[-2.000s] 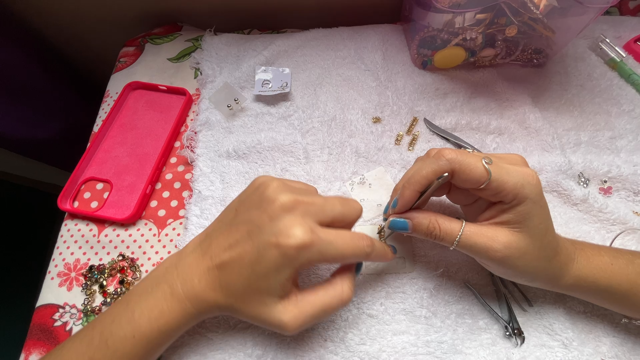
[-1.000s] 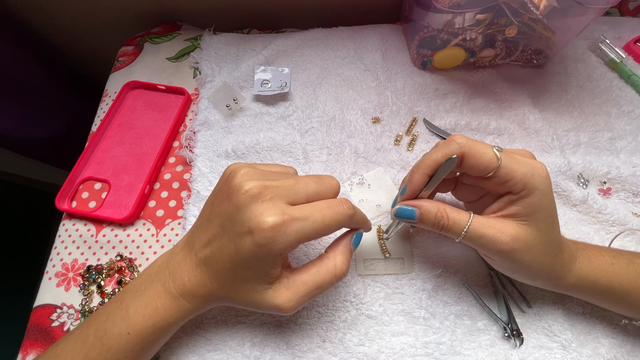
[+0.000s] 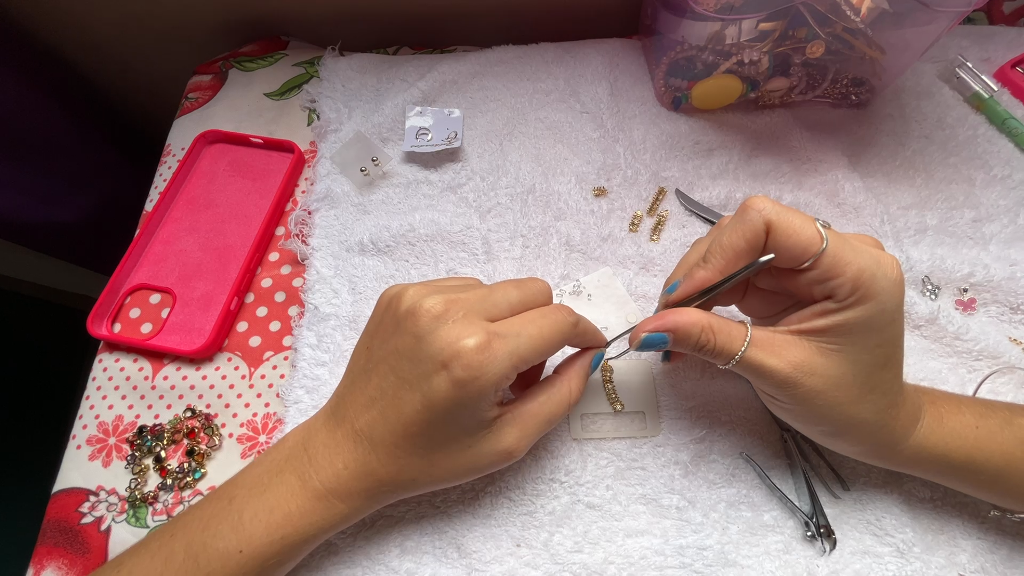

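My right hand (image 3: 800,320) holds metal tweezers (image 3: 724,280) between thumb and fingers, their tips pointing down to the left. Thumb and index finger of my left hand (image 3: 472,376) pinch together right at the tweezer tips; whatever lies between them is too small to tell. Just below the tips, a short gold chain-like strip (image 3: 612,388) hangs or lies over a pale plastic card (image 3: 640,404). Behind the fingers is a white card with small clear pieces (image 3: 604,292). Several short gold pieces (image 3: 657,200) lie on the white towel (image 3: 512,224) beyond my hands.
Nail clippers (image 3: 808,504) lie below my right hand. A pink phone case (image 3: 200,244) and a multicoloured beaded bracelet (image 3: 172,456) are on the left. Two earring cards (image 3: 433,130) lie at the back. A purple bin of jewellery (image 3: 768,60), a green pen (image 3: 996,112) and small charms (image 3: 965,301) are at the right.
The gold strip, between both hands a second ago, now shows below the fingertips. My left fingers have closed together at the tweezer tips, and the tweezers are tilted flatter.
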